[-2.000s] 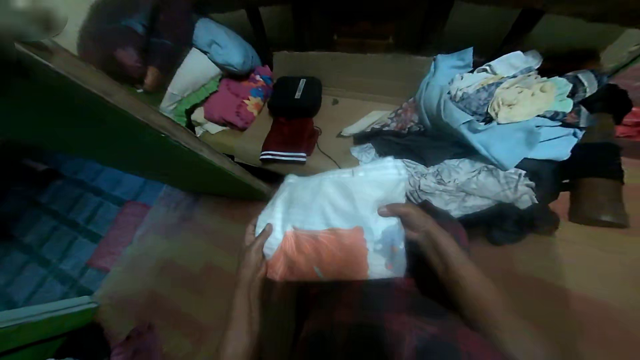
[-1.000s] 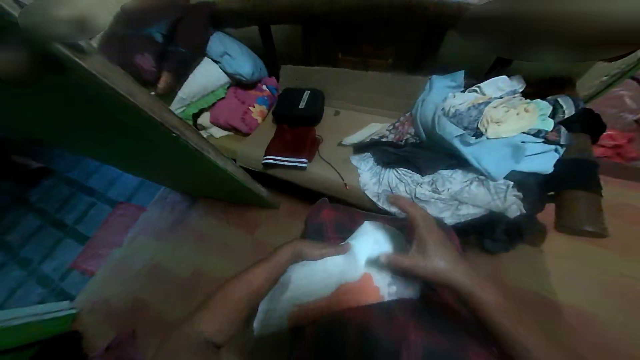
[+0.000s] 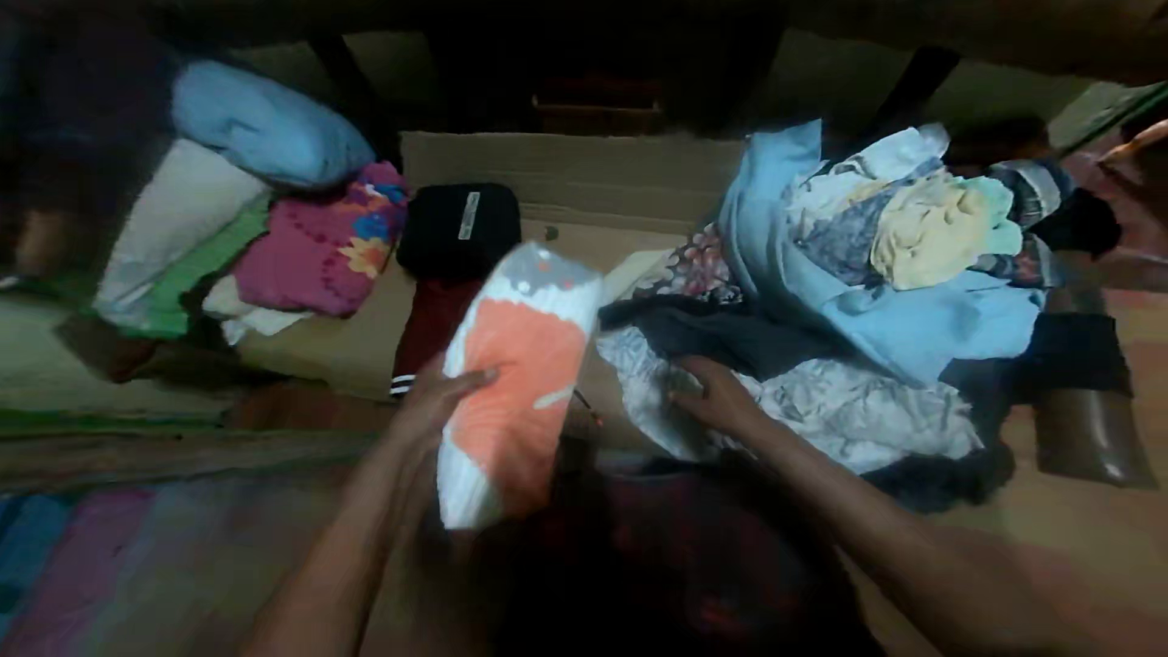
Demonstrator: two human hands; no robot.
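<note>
A folded white cloth with an orange print (image 3: 520, 392) is held upright in my left hand (image 3: 447, 397), with the thumb on its front. My right hand (image 3: 716, 397) is apart from it, its fingers spread at a crumpled white-grey patterned cloth (image 3: 858, 411); whether it grips that cloth I cannot tell. Behind my right hand lies a dark cloth (image 3: 721, 333). A maroon cloth with white stripes (image 3: 429, 324) lies partly hidden behind the folded cloth, below a black zip case (image 3: 461, 228).
A heap with a light blue cloth (image 3: 967, 328) and a pale yellow cloth (image 3: 922, 228) lies at right, beside a brown cylindrical object (image 3: 1086, 433). At left are a folded pink floral cloth (image 3: 315, 251), a green cloth (image 3: 214, 265) and a blue bundle (image 3: 265, 123). Cardboard (image 3: 584, 178) stands behind.
The white and orange cloth, held in both hands two seconds ago, is folded narrower and in my left hand alone. My right hand has moved away to the patterned cloth. The view has shifted.
</note>
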